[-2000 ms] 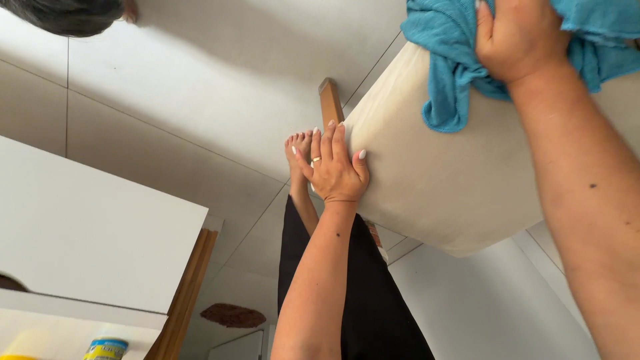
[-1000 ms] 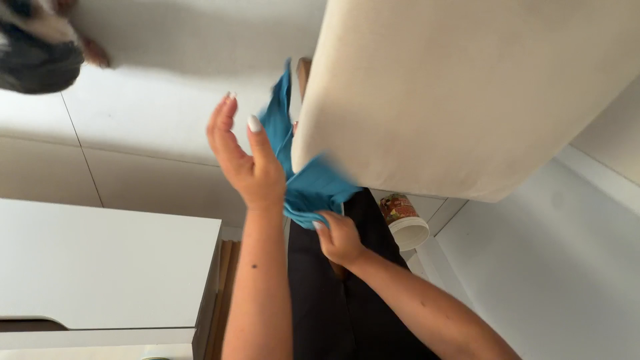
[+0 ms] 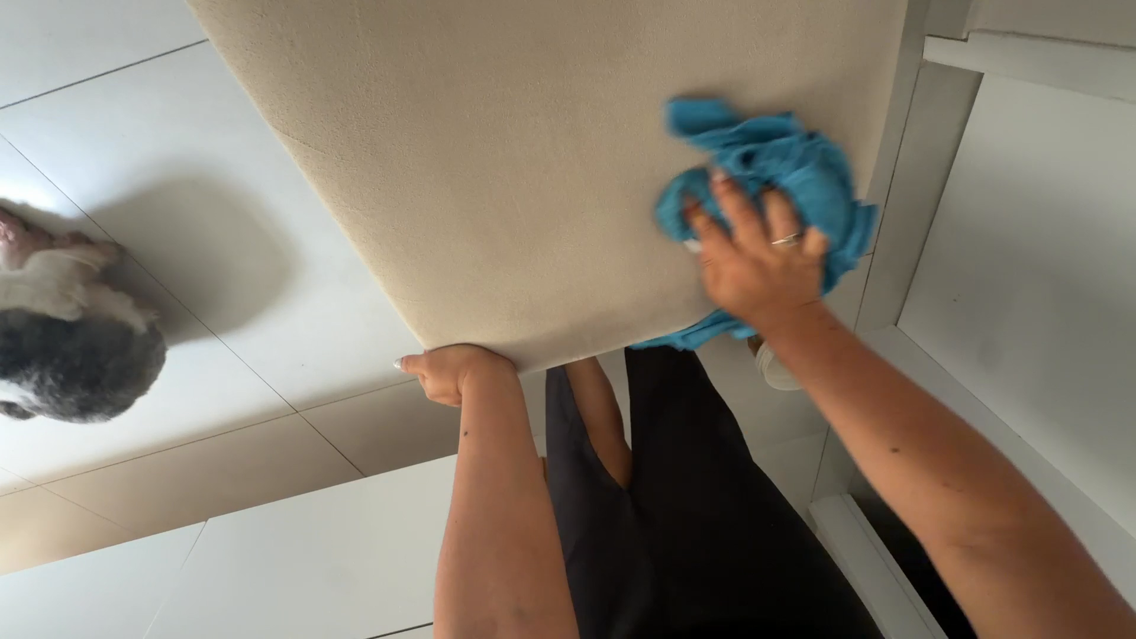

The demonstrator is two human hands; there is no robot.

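Observation:
A beige fabric-covered cushion or padded seat fills the upper middle of the head view. My right hand, with a ring on one finger, presses a crumpled blue cloth against its surface near the right edge. Part of the cloth hangs over the near edge. At the near left corner, my left hand grips the underside of the padded piece; its thumb sticks out to the left and its other fingers are hidden beneath.
A grey and white furry animal lies on the tiled floor at the left. White cabinetry stands at the lower left. A white wall or panel runs along the right, and a pale container is partly hidden behind my right forearm.
A second ago both hands were at the near edge with the cloth between them. Now my right hand is on the padded surface with the cloth, and my left has come down onto the corner.

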